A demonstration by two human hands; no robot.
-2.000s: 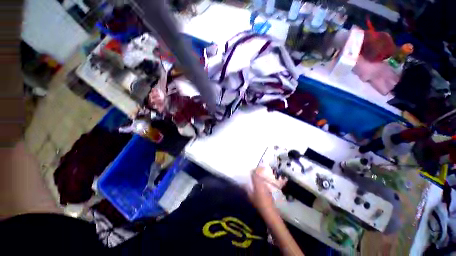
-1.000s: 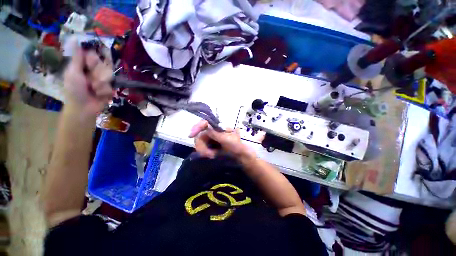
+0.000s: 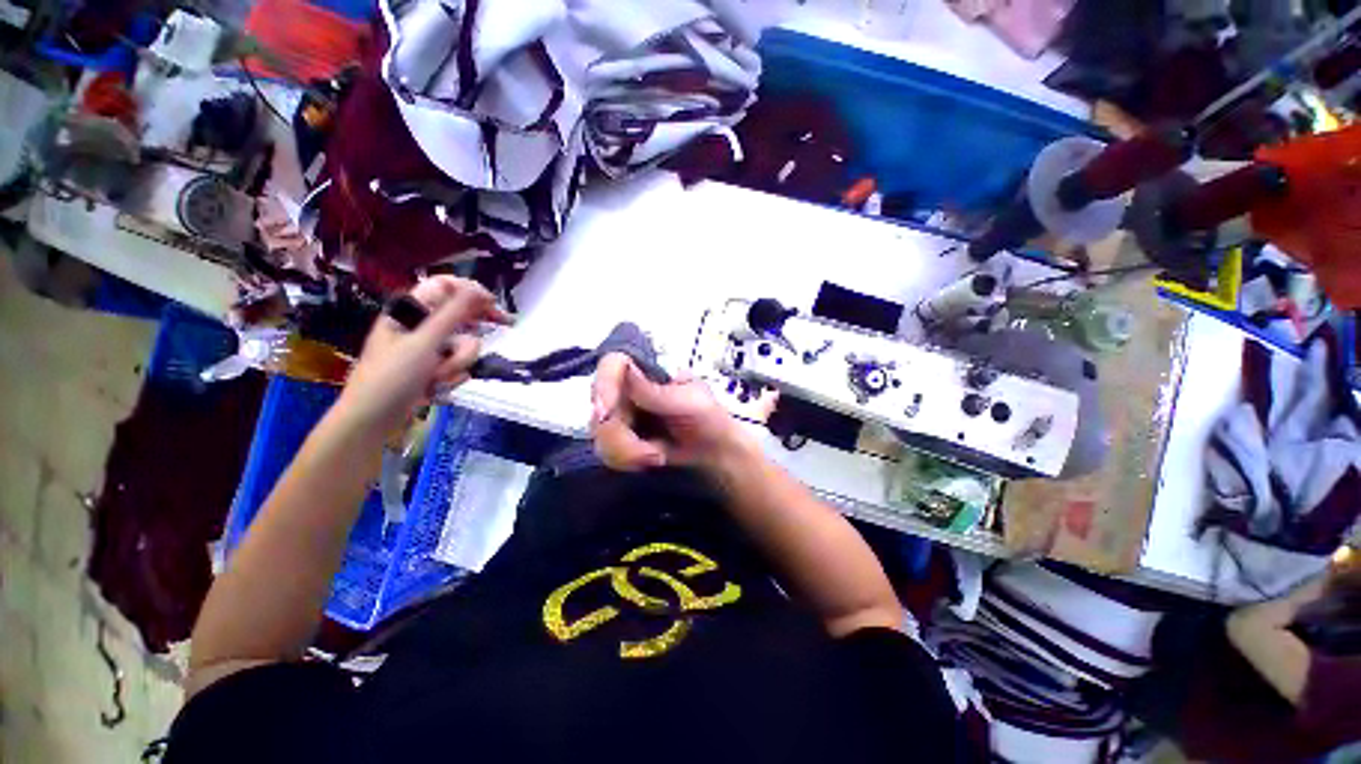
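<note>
A narrow dark and grey cloth strip (image 3: 555,363) stretches between my two hands, above the white table in front of the sewing machine's left end. My left hand (image 3: 426,346) pinches the strip's left end; a small black thing also shows at its fingers, and I cannot tell what it is. My right hand (image 3: 657,418) is closed on the grey right end of the strip. The white sewing machine head (image 3: 896,388) lies to the right of my right hand. Its needle area is hidden from this view.
A white and maroon garment pile (image 3: 508,105) lies at the back left. A blue trough (image 3: 925,127) runs behind the table (image 3: 627,254). A blue crate (image 3: 336,508) stands at the left below. Striped pieces (image 3: 1045,642) are stacked lower right. Another person's arm (image 3: 1269,649) shows at the right edge.
My right hand has left the machine and holds the grey end of the strip. My left hand has come into view, then moved down and right, closer to my right hand.
</note>
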